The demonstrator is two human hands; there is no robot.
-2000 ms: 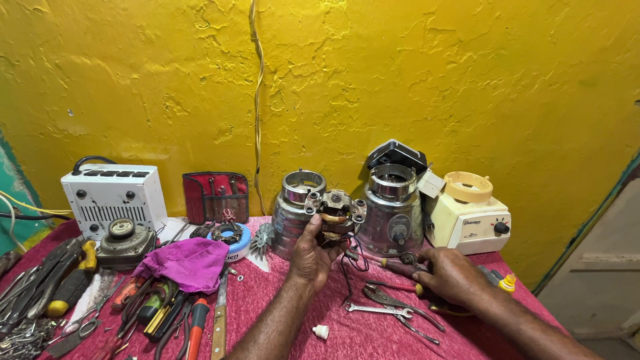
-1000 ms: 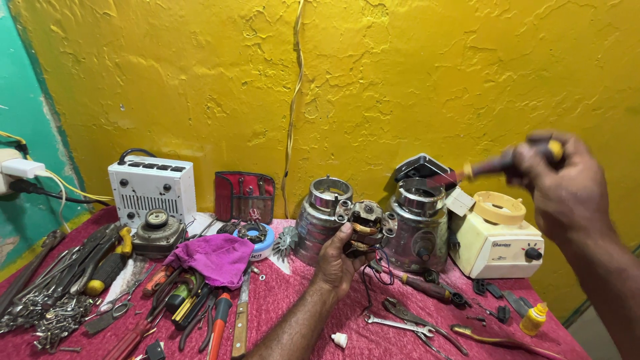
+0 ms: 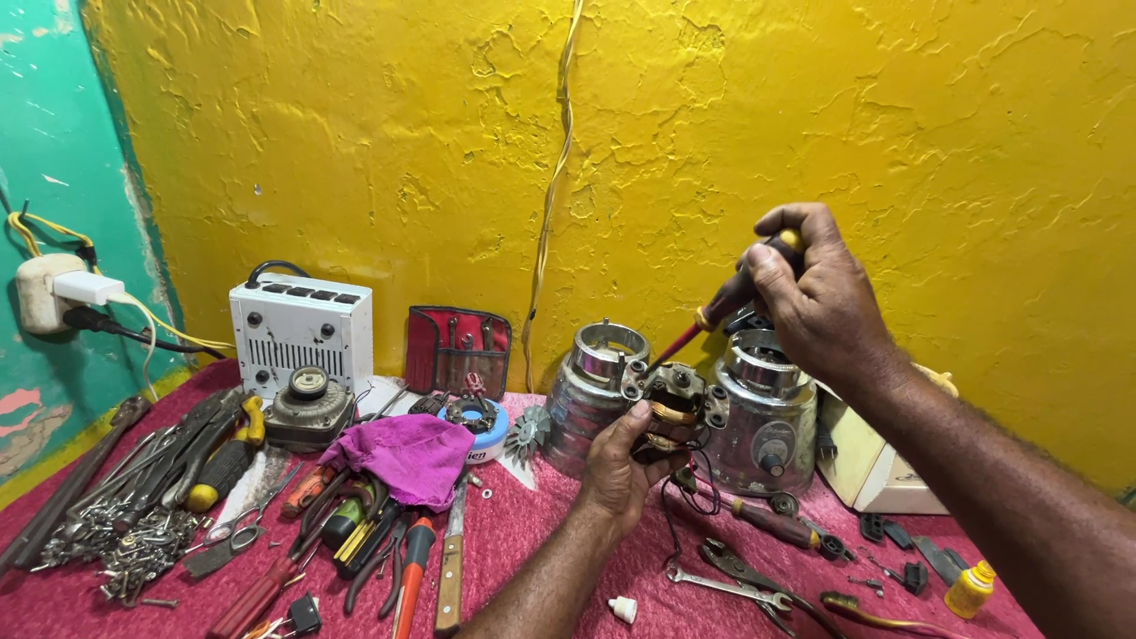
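My left hand (image 3: 617, 470) grips a small electric motor (image 3: 673, 408) with copper windings and a metal bracket, held up in front of two chrome blender bases. Dark wires hang from it. In my right hand (image 3: 821, 293) is a screwdriver (image 3: 732, 293) with a dark and yellow handle and a red shaft, slanting down to the left; its tip is at the left end of the motor's bracket. Behind the motor stand the left blender base (image 3: 581, 399) and the right blender base (image 3: 770, 435). A metal fan wheel (image 3: 529, 430) leans beside the left base.
Pliers, wrenches and screws (image 3: 151, 541) pile at left, near a white electrical box (image 3: 302, 328) and a purple cloth (image 3: 404, 457). A combination wrench (image 3: 723, 586), slip-joint pliers (image 3: 741, 564), a brush (image 3: 874, 612) and a yellow bottle (image 3: 970, 590) lie or stand at right. A cream blender base (image 3: 887, 475) is behind my right forearm.
My right hand was low at the right near the tabletop, then rose with the screwdriver; now the tip is at the motor's bracket. My left hand still holds the motor.
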